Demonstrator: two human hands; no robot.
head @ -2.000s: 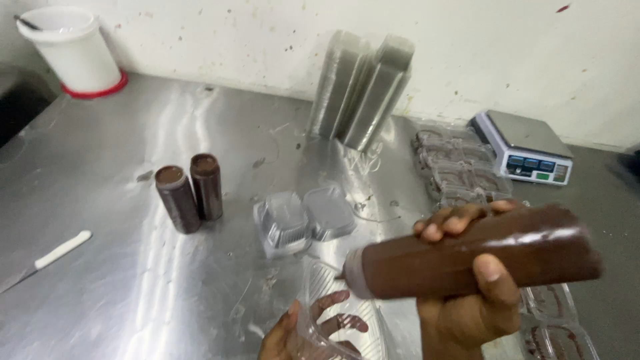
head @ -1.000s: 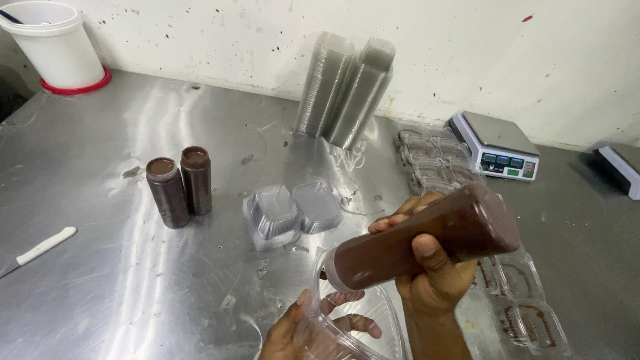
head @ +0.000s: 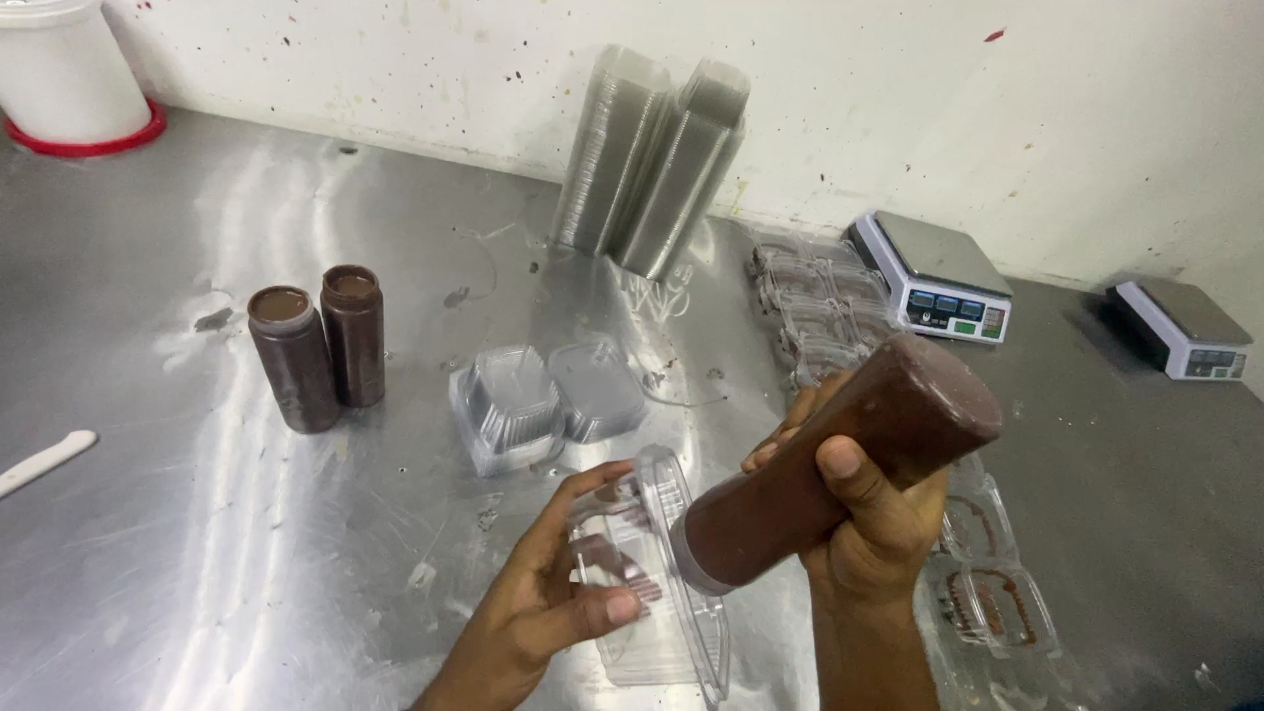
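My right hand (head: 879, 513) grips a squeeze bottle of brown sauce (head: 820, 474), tilted with its capped end down and to the left. That end meets the opening of a clear plastic clamshell container (head: 642, 592), which hides the tip. My left hand (head: 563, 583) holds this container on its side, thumb in front and fingers behind. Left of the hands, two open-topped bottles filled with brown sauce (head: 296, 370) (head: 354, 341) stand upright side by side. A clear container (head: 509, 405) with its lid part (head: 597, 390) lies just beyond my left hand.
Tall stacks of clear containers (head: 647, 163) lean by the wall. Containers with brown sauce lines (head: 992, 602) line the right side, partly behind my right hand. Two digital scales (head: 943, 262) (head: 1185, 321) stand at the back right. A white bucket (head: 64, 74) and a white-handled knife (head: 47, 462) are at left.
My right hand has tipped the bottle more steeply, its base now higher. My left hand has turned the clear container more onto its side, close against the bottle's capped end.
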